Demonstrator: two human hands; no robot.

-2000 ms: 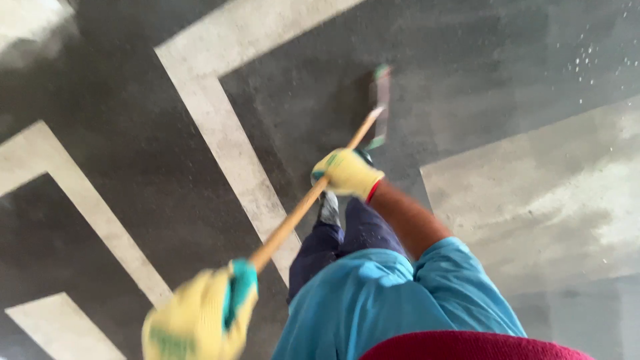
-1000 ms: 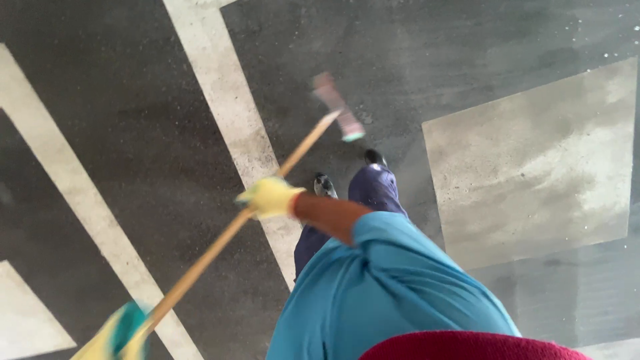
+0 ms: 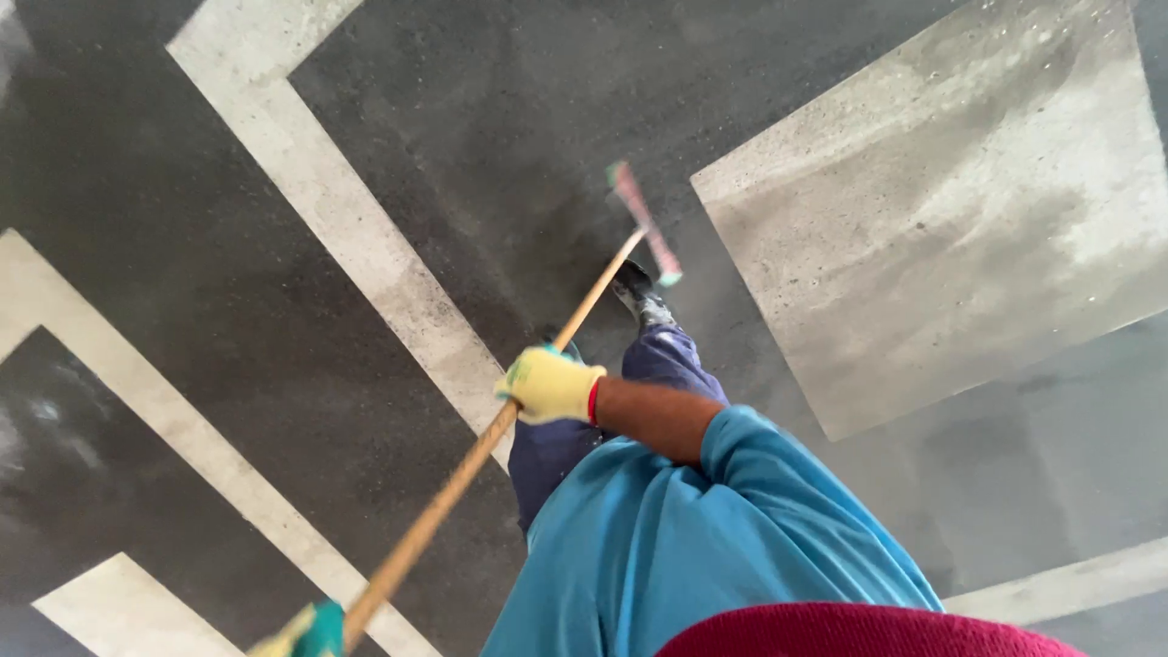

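Note:
My right hand [image 3: 550,385], in a cream work glove with a red cuff edge, is closed around the middle of a long wooden handle [image 3: 456,484]. At the bottom left edge my left hand [image 3: 306,636], in a cream and teal glove, grips the handle's upper part; most of this hand is cut off by the frame. The handle runs up to a narrow pinkish crosspiece [image 3: 646,224] with greenish ends, a broom or squeegee head, slightly blurred. That head is just beyond my dark, pale-smeared shoe [image 3: 643,297]; its exact kind cannot be told.
The dark grey floor [image 3: 474,109] bears pale angled bands [image 3: 365,246] and a large pale four-sided patch [image 3: 940,219] at the right. Another pale patch [image 3: 132,611] lies at the lower left. My other foot is mostly hidden beneath my right hand and the handle.
Since one second ago the tool's head has swung to the right relative to my feet, with both hands still on the handle. The view has shifted over the floor.

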